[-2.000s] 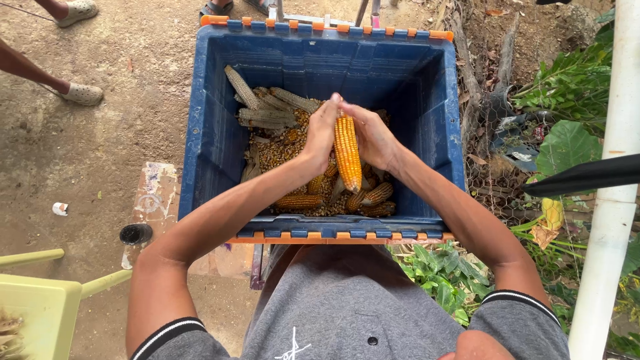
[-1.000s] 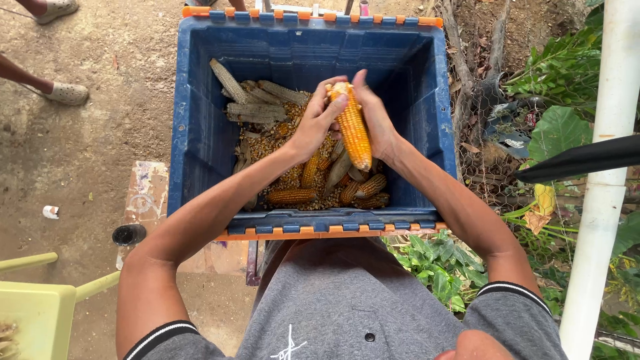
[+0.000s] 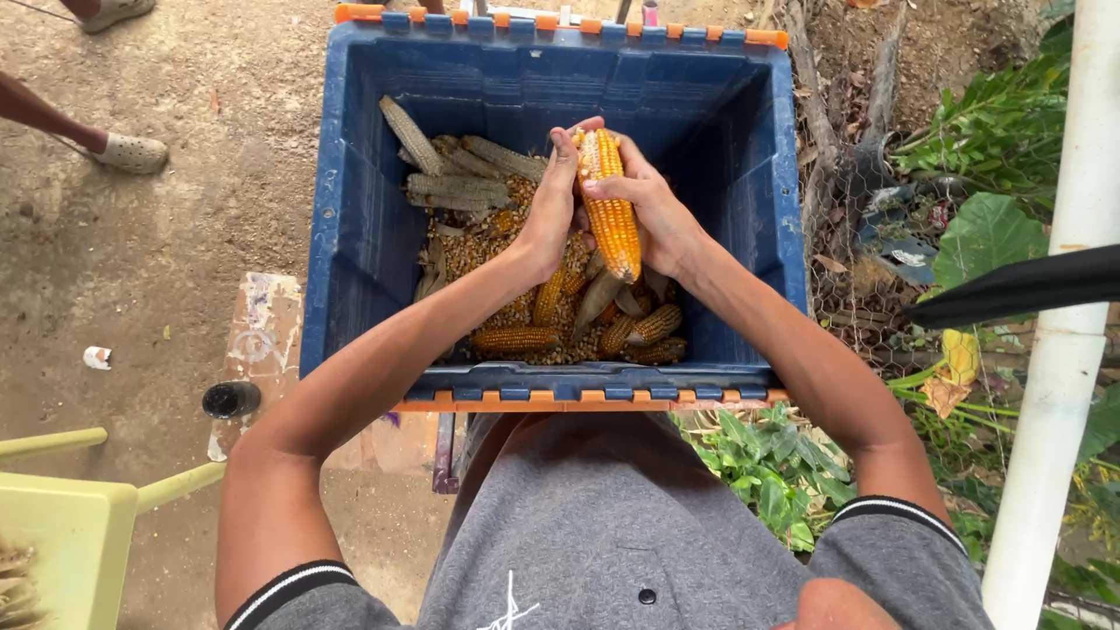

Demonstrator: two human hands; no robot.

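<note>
An ear of yellow-orange corn (image 3: 610, 210), some kernels gone near its upper end, is tilted over the blue plastic crate (image 3: 560, 70). My right hand (image 3: 652, 206) grips it from the right, thumb across its front. Against its upper left side lies my left hand (image 3: 556, 201), palm inward and thumb up; its fingers are partly hidden behind the ear. Beneath are loose kernels (image 3: 477, 262), several stripped cobs (image 3: 459, 188) at the crate's upper left and several ears with kernels (image 3: 516, 339) near its front wall. Dry husk (image 3: 598, 302) lies just below the held ear.
A pale yellow plastic stool (image 3: 70, 525) and a black cup (image 3: 231, 400) are at the left. Another person's feet in clogs (image 3: 131, 152) show at the upper left. To the right are wire mesh, plants (image 3: 989, 241), a white pipe (image 3: 1063, 350) and a black pointed object (image 3: 1015, 287).
My right hand, earlier flat along the ear's right side, now has its thumb over the ear's front. My left hand has shifted from gripping the ear's upper part to resting alongside it.
</note>
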